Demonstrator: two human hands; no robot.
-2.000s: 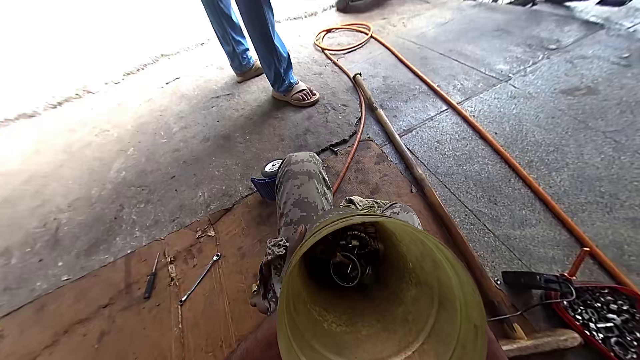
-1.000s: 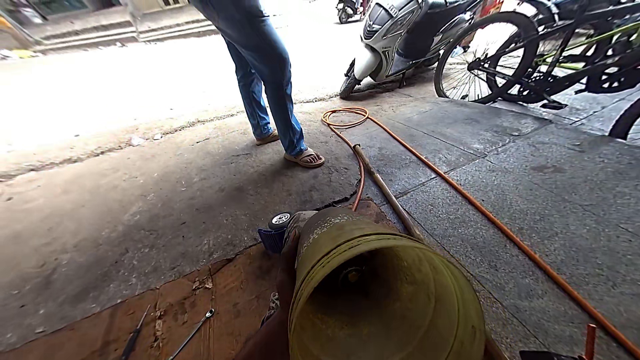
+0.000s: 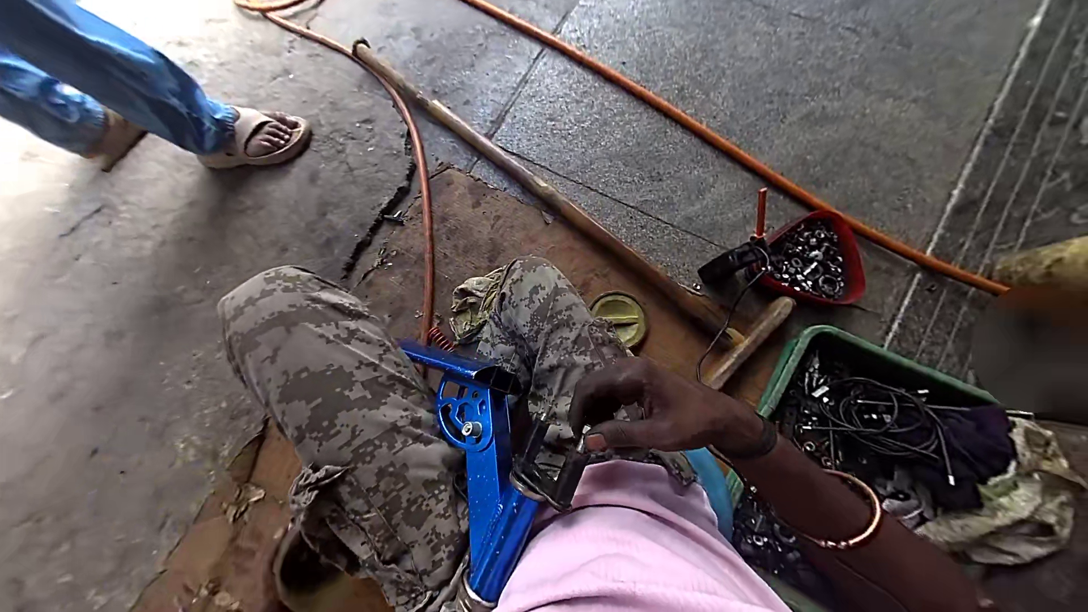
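A blue metal folding frame (image 3: 489,476) lies between my thighs, against the pink shirt. Its slotted hinge plate (image 3: 466,414) has a bolt through it, and a black part (image 3: 557,472) sits beside its lower tube. My right hand (image 3: 642,408), below a metal bangle (image 3: 863,518), bends over the black part; thumb and fingertips meet at a small metal piece (image 3: 585,437) there. My left hand is out of view. A round olive lid (image 3: 620,319) lies just beyond my right knee.
Right of me stands a green crate (image 3: 790,361) of cables and small parts. A red tray (image 3: 852,255) of nuts and washers sits beyond, near a wooden-handled tool (image 3: 756,340). A long wooden pole (image 3: 544,191) and orange hose (image 3: 680,119) cross the floor. A person's sandalled foot (image 3: 263,136) is upper left.
The olive bucket that filled the lower middle is gone from my lap; the blue frame and my right hand show there now. The view has tilted down and turned right.
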